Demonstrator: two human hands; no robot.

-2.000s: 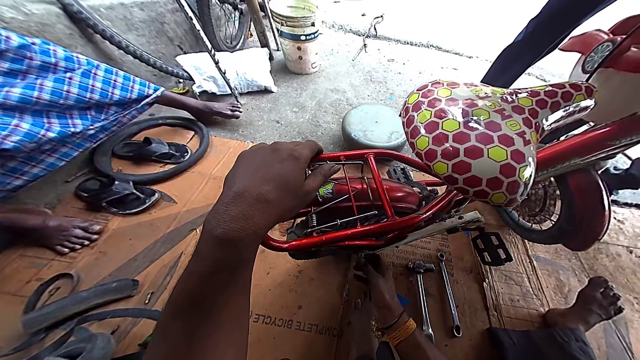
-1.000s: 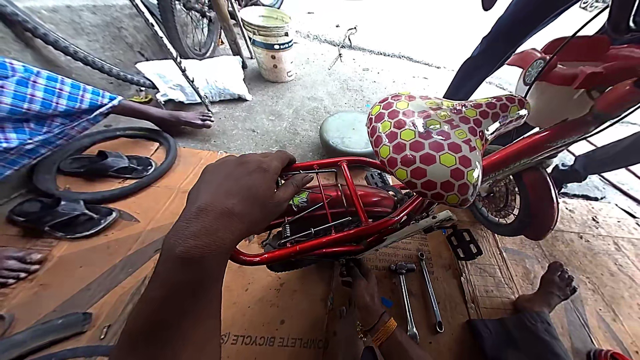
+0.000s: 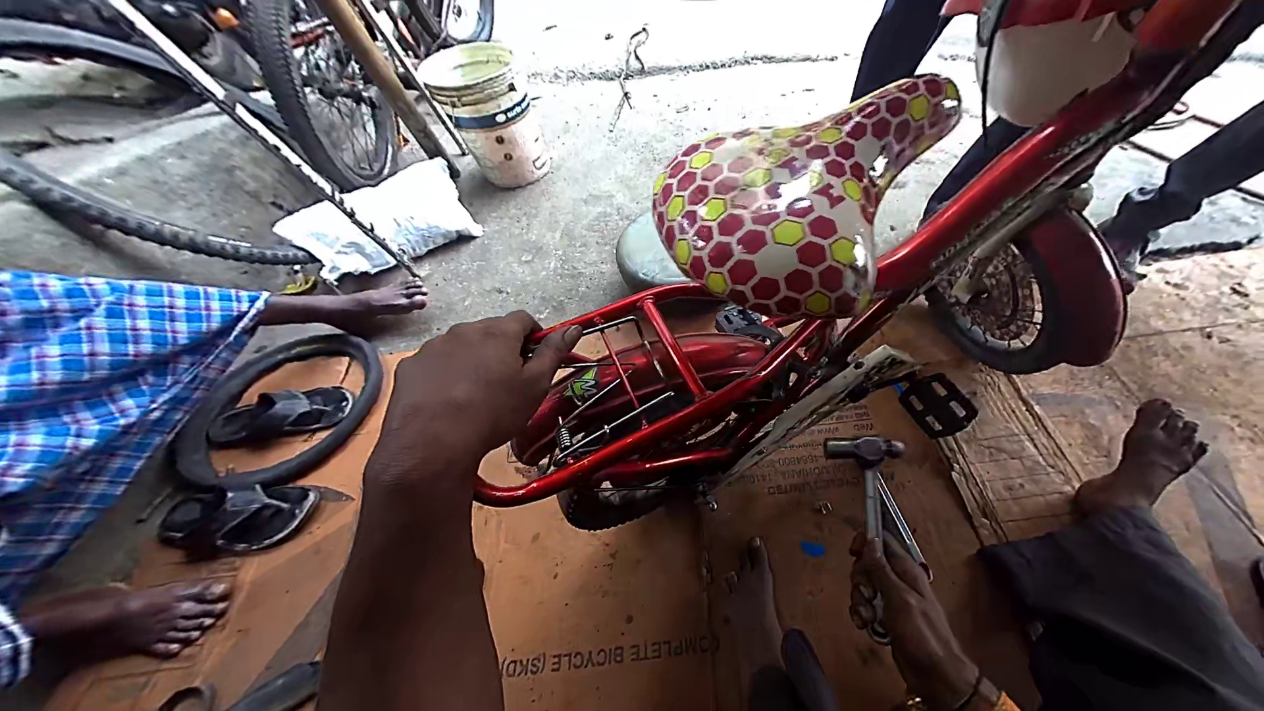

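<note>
My left hand [image 3: 464, 395] grips the rear end of the red metal carrier rack [image 3: 671, 346] of a small red bicycle. The saddle [image 3: 780, 207], patterned with hexagons, is right of that hand, above the frame. Under the rack are the red rear mudguard [image 3: 642, 380] and part of the rear tyre [image 3: 612, 504]. My right hand [image 3: 904, 597], at lower right, is closed around the handle of a hammer [image 3: 869, 452], below the pedal [image 3: 938, 403]. A metal spanner [image 3: 904, 523] lies beside the hammer, partly hidden by that hand.
Printed cardboard [image 3: 602, 612] covers the ground. A loose tyre [image 3: 197, 434] and black sandals [image 3: 242, 518] lie left, beside another person's feet [image 3: 173, 617]. Behind are a bucket [image 3: 489, 118], a white sack [image 3: 385, 222] and a rounded grey object [image 3: 647, 252]. Another person's legs [image 3: 1185, 183] are beyond the front wheel.
My right hand has moved from beneath the bicycle's rear to the hammer and taken hold of its handle. My left hand stays on the rack. The bicycle leans differently in view.
</note>
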